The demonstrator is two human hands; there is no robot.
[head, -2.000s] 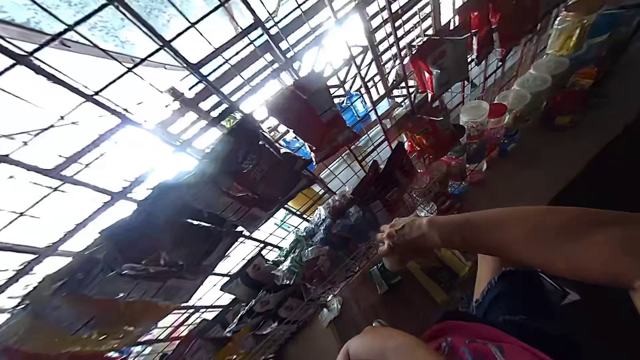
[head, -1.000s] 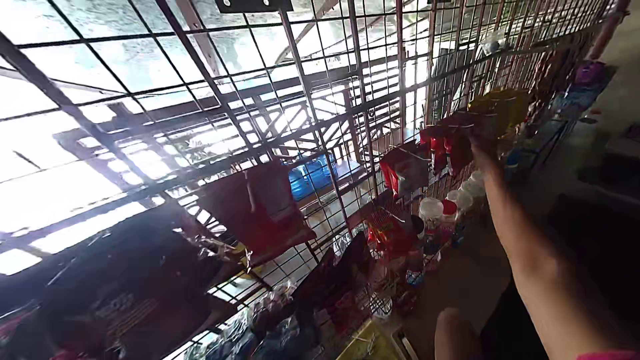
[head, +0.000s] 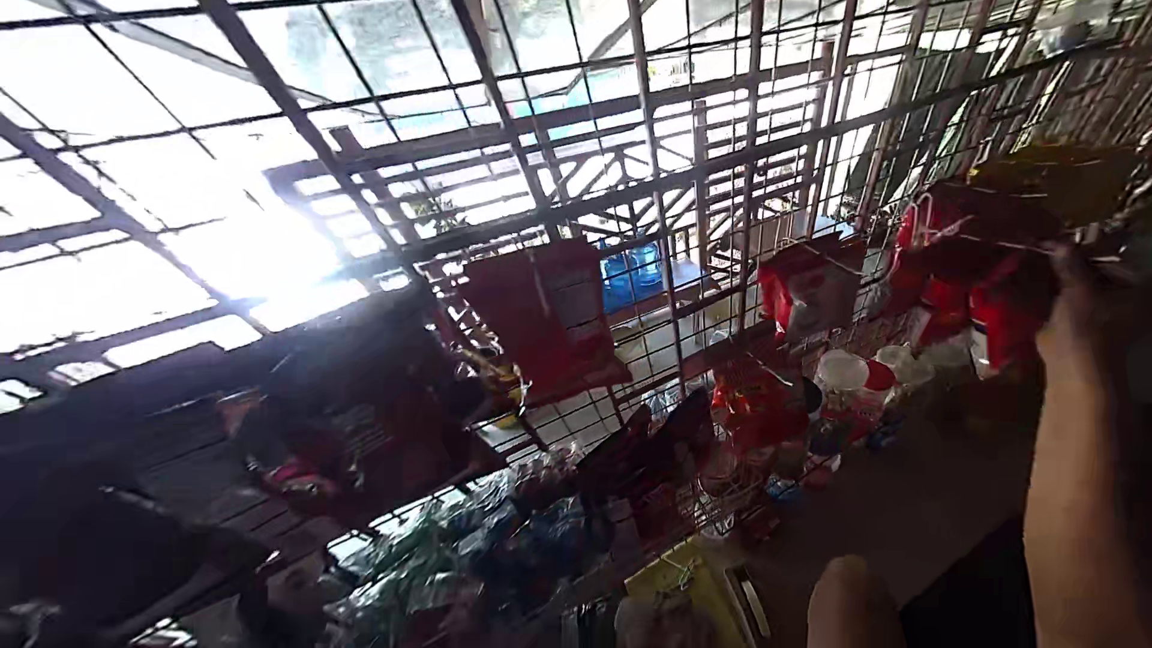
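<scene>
My right arm reaches up along the right side, and my right hand [head: 1069, 270] is at the right edge of a bunch of red packets [head: 972, 279] hanging on the metal grille [head: 657, 171]. The hand is dark and blurred, so whether its fingers grip a packet or a wire is unclear. Yellow packets [head: 1062, 180] hang just beyond it. Left of the bunch hang a red and grey packet [head: 814, 286] and a larger dark red one [head: 544, 315]. My left hand is out of view.
Lidded plastic tubs [head: 843, 371] stand in a row below the packets. Clear and green plastic packs [head: 450, 540] lie along the grille's foot. Blue water jugs [head: 630, 270] are outside. A bare knee [head: 850, 598] shows at the bottom, near a yellow object [head: 684, 585].
Two seconds ago my right hand was low, near the packs at the grille's foot; by one second ago it was up at the red packets, where it remains. The view has swung and tilted strongly.
</scene>
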